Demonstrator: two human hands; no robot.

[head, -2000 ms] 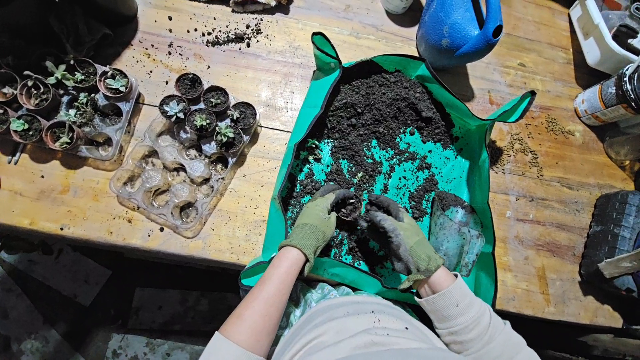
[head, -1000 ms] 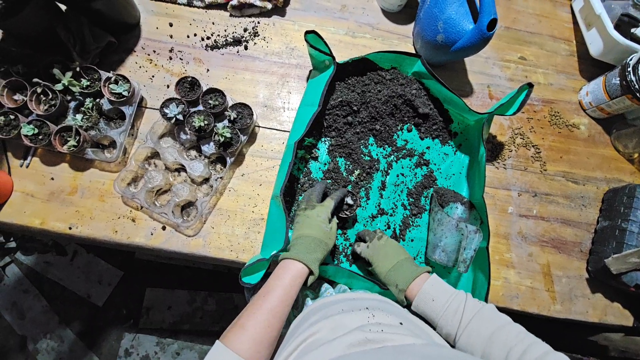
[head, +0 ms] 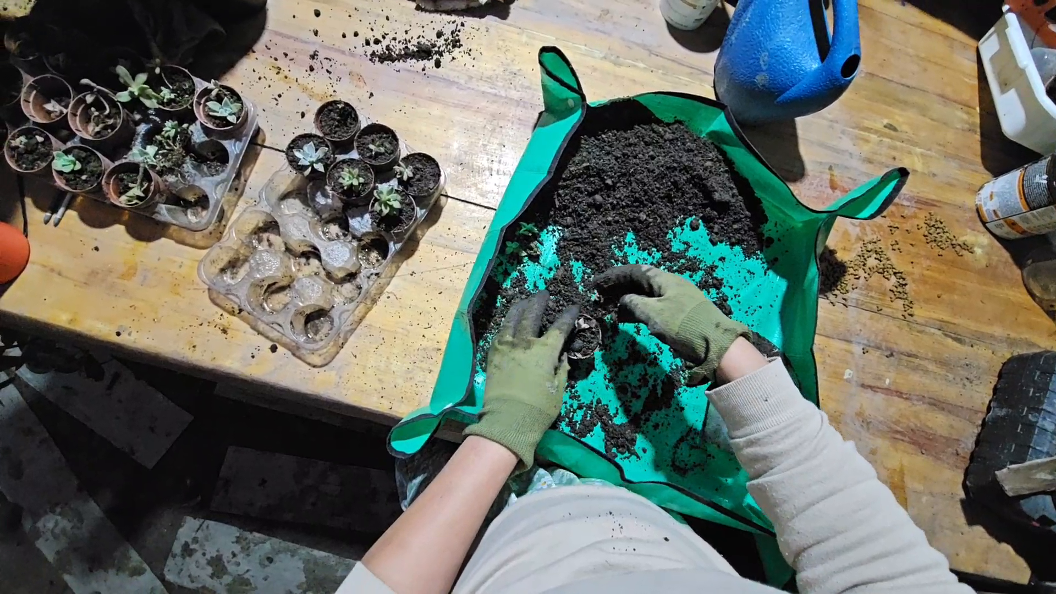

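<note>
A green potting mat (head: 450, 363) with raised corners lies on the wooden table, holding a heap of dark soil (head: 652, 177). My left hand (head: 528, 367), in a green glove with dark fingertips, rests at the mat's left part, its fingers against a small round pot of soil (head: 584, 337). Just right of that pot, my gloved right hand (head: 668, 309) has its fingers bent down at loose soil; whether it pinches any cannot be told. Small succulent leaves (head: 524, 239) show by the mat's left wall.
Left of the mat, a clear plastic tray (head: 309, 285) carries several small pots. Another tray (head: 198, 216) farther left has potted succulents. Behind the mat stands a blue watering can (head: 775, 66). A labelled container (head: 1019, 198) and a black plastic container (head: 1015, 437) are at right.
My right hand has moved from the front part of the mat up to the soil beside the small pot. My left hand stays at the pot. The clear scoop at right is now mostly hidden by my right arm.
</note>
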